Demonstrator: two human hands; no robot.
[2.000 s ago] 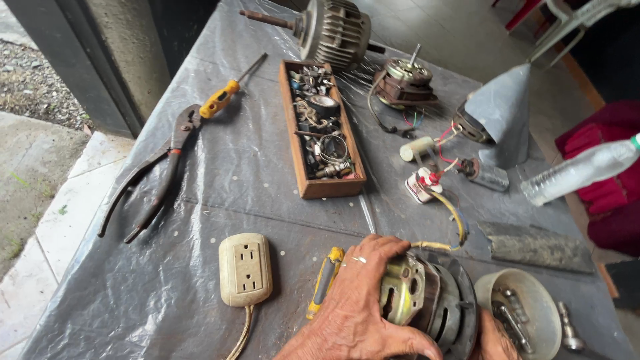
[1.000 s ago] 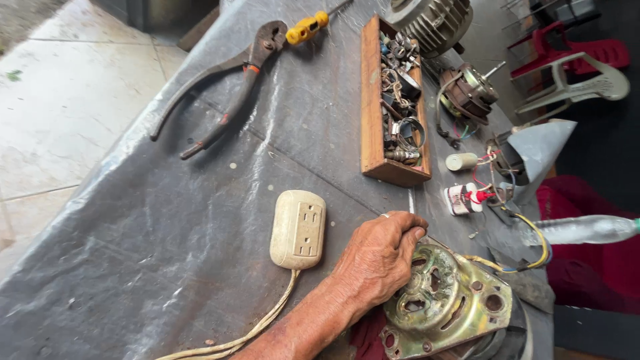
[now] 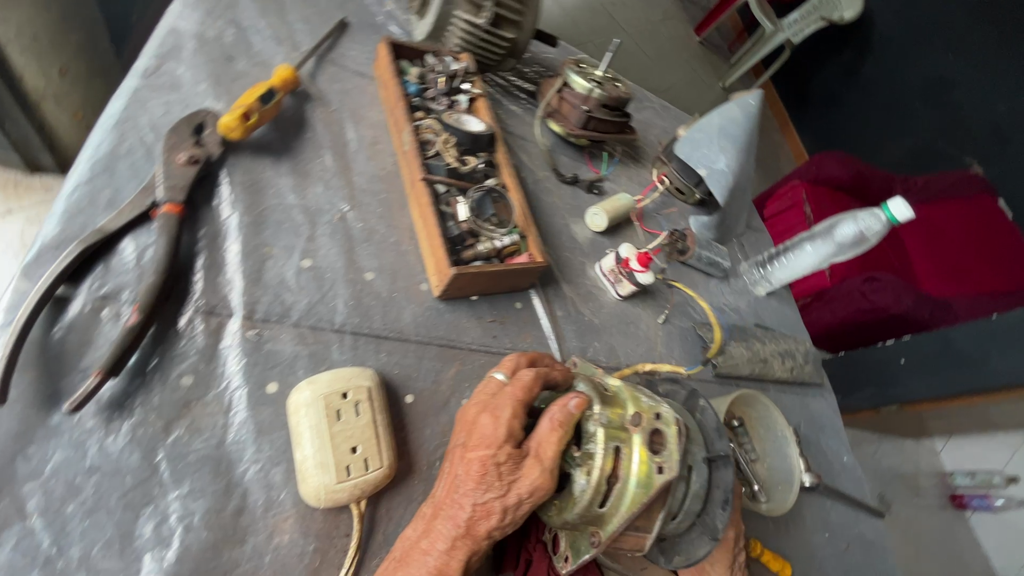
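Observation:
My left hand (image 3: 504, 448), with a ring on one finger, grips the near side of an electric motor's yellowish metal end housing (image 3: 616, 456). A dark round rim (image 3: 704, 472) lies on the motor's right side. My right hand (image 3: 724, 536) is mostly hidden behind the motor, its fingers against the lower right. A yellow-sleeved cable (image 3: 708, 320) runs beyond the motor. To the left rests a beige double outlet box (image 3: 342, 436) with its cord. A pale plastic bowl (image 3: 772, 448) holding metal sockets stands to the right, beside a yellow tool handle (image 3: 768, 558).
Large slip-joint pliers (image 3: 172, 192) and a yellow-handled screwdriver (image 3: 260, 104) lie at left. A wooden box (image 3: 488, 280) of small parts stands ahead. Beyond are a finned motor (image 3: 488, 32), a smaller motor (image 3: 592, 100), a capacitor (image 3: 610, 212), a glue bottle (image 3: 624, 272) and a plastic bottle (image 3: 832, 244).
The motor's broad end plate, face up a second ago, is now tilted onto its side. My right hand, out of sight then, shows behind the motor. The view has shifted.

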